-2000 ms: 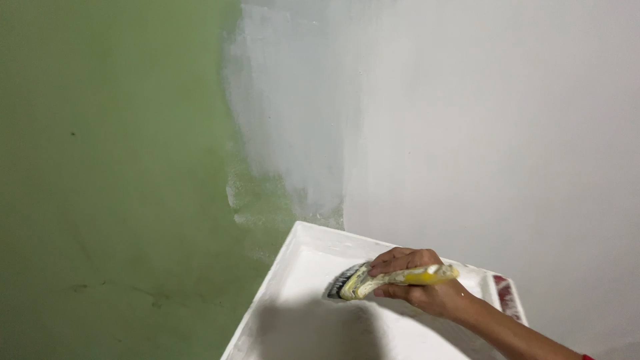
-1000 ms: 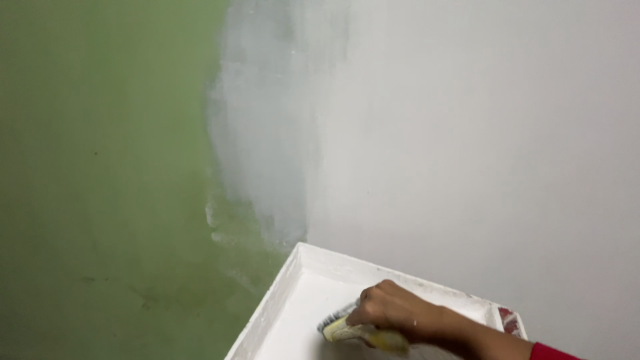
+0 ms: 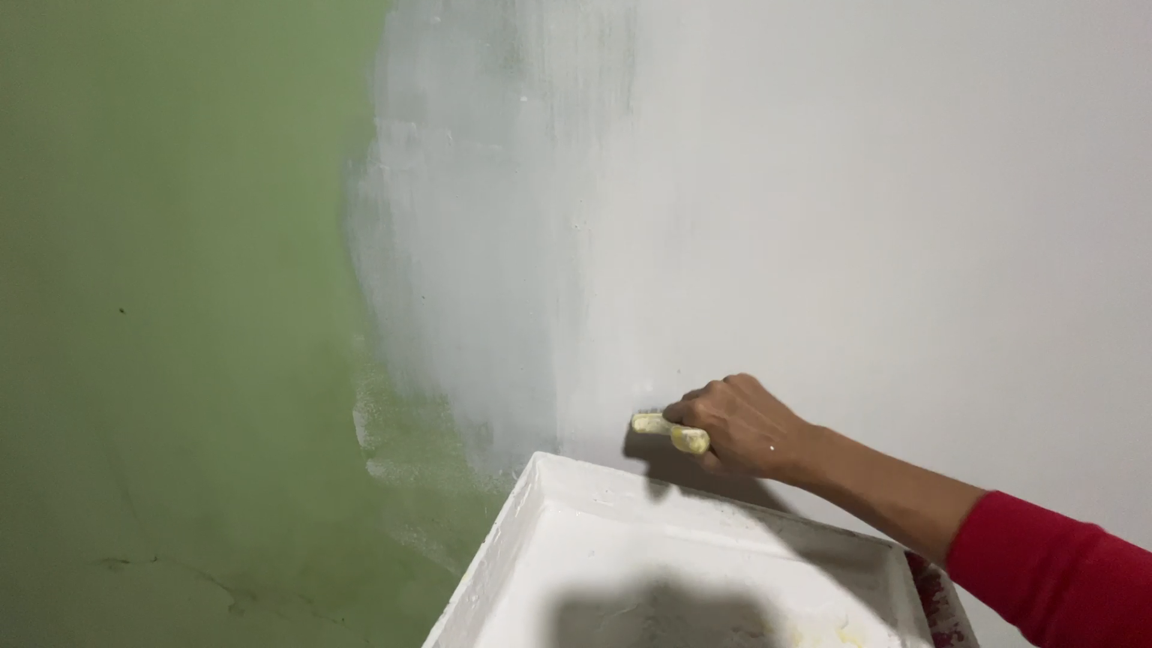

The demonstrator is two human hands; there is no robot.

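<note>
My right hand [image 3: 751, 427], in a red sleeve, is closed around a paintbrush [image 3: 670, 432] whose handle is yellow and smeared with paint. The brush is at the white-painted part of the wall [image 3: 810, 225], just above the far rim of a paint tray; its bristles are mostly hidden. The white tray [image 3: 537, 477] juts up from the bottom edge, with white paint and a dark shadow inside. My left hand is out of view.
Green wall [image 3: 198, 225] fills the left side, with fine cracks low down. Between green and white runs a streaky, thinly coated grey-white band [image 3: 459, 252]. A reddish, paint-spotted part [image 3: 936, 598] shows at the tray's right end.
My right hand has lifted the brush out of the tray, where both earlier frames show it, and moved it up to the wall beyond the rim.
</note>
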